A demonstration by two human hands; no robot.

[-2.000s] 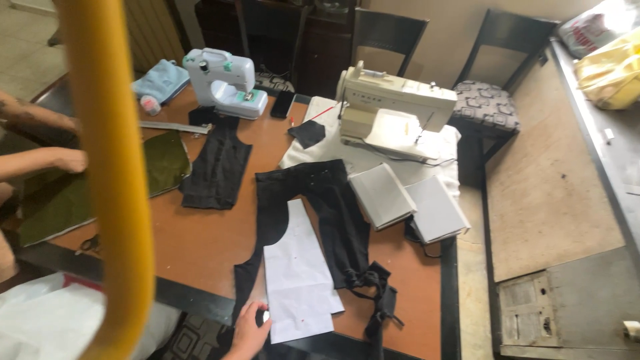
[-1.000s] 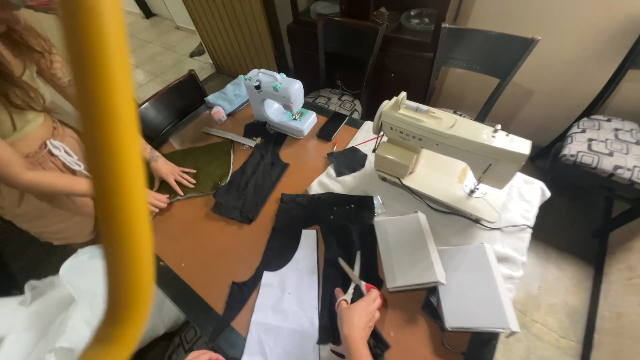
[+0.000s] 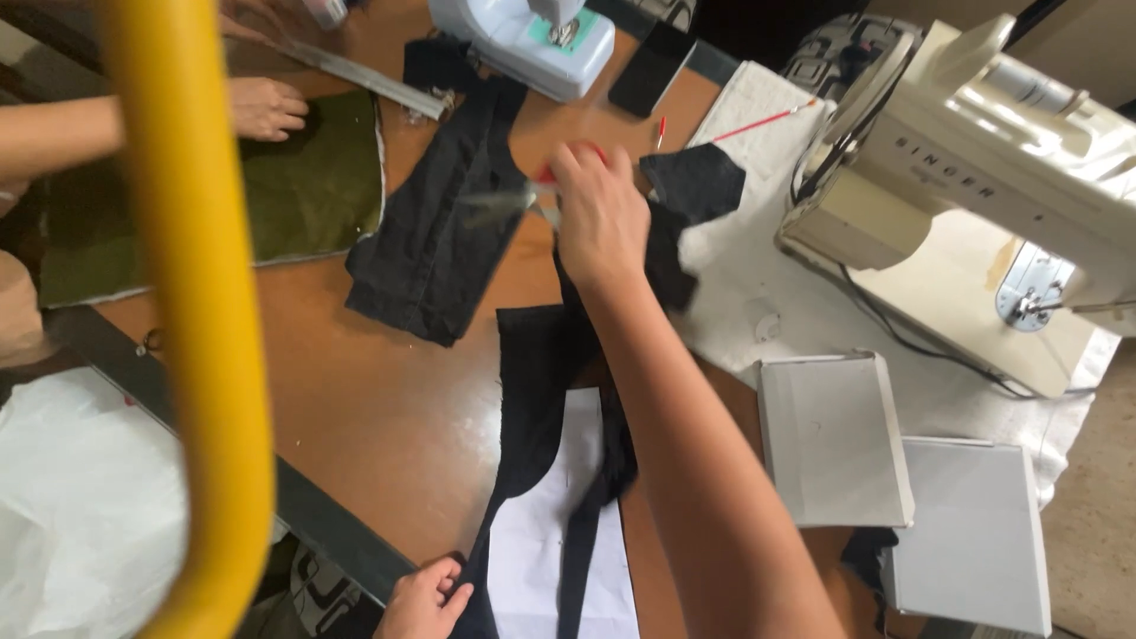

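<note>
My right hand (image 3: 599,209) reaches over the middle of the table and grips red-handled scissors (image 3: 546,182), whose blades are blurred and point left above a dark fabric piece (image 3: 435,213). At the near edge, my left hand (image 3: 426,599) rests beside black fabric (image 3: 532,399), fingers slightly bent; whether it pinches the cloth cannot be told. A white paper pattern (image 3: 532,550) lies on that fabric, partly crossed by a black strip. My right forearm hides part of the black cloth. A small dark fabric scrap (image 3: 697,182) lies just right of my right hand.
A cream Singer sewing machine (image 3: 941,169) stands on white cloth at right, near two white boxes (image 3: 834,444). A small light-blue sewing machine (image 3: 532,44) and a phone (image 3: 652,69) are at the back. Another person's hand (image 3: 266,109) rests on olive fabric (image 3: 311,182). A blurred yellow bar (image 3: 200,355) blocks the left view.
My right hand has moved from above the black fabric near the paper to farther back on the table, with the scissors in it. More of my left hand shows. The view has moved closer.
</note>
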